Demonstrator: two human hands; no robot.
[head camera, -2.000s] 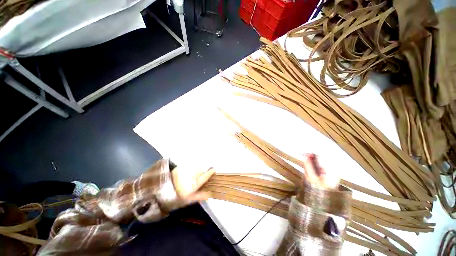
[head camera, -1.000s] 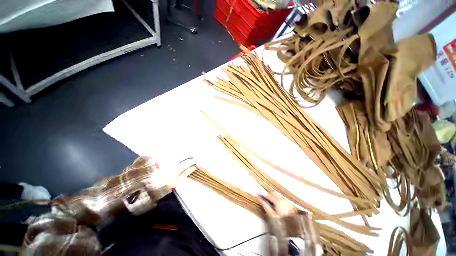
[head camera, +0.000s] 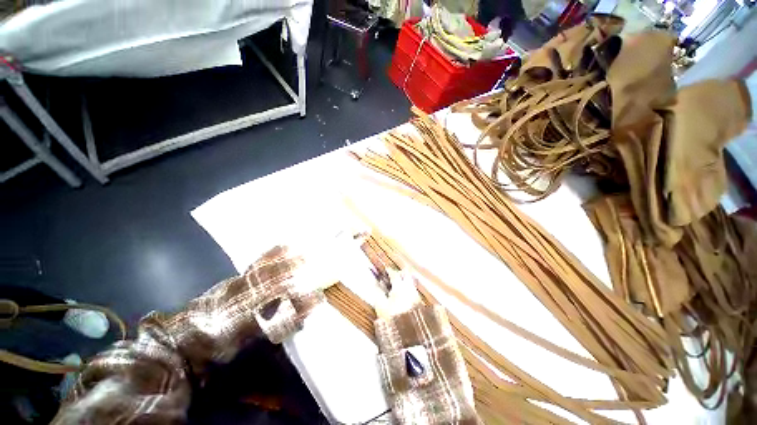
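The near bundle of tan-brown straps (head camera: 352, 309) runs from under my hands toward the lower right on the white table. My left hand (head camera: 330, 259) is at the upper end of the bundle, washed out by glare; its fingers and what they hold cannot be made out. My right hand (head camera: 400, 288) is close beside it on the right, over the straps, with the small dark thread snips (head camera: 381, 277) between its fingers. The blades are hard to tell from the strap ends next to them.
The far pile of straps (head camera: 506, 228) lies across the white-covered table (head camera: 274, 192). Coiled straps (head camera: 539, 137) and wide brown pieces (head camera: 705, 158) are heaped at right. A red crate (head camera: 440, 73) stands behind. A white-draped metal-framed table (head camera: 149, 41) is at upper left.
My right hand has moved from farther down the straps, up and left, to beside my left hand. My left hand has shifted slightly up and right. The camera view has also shifted.
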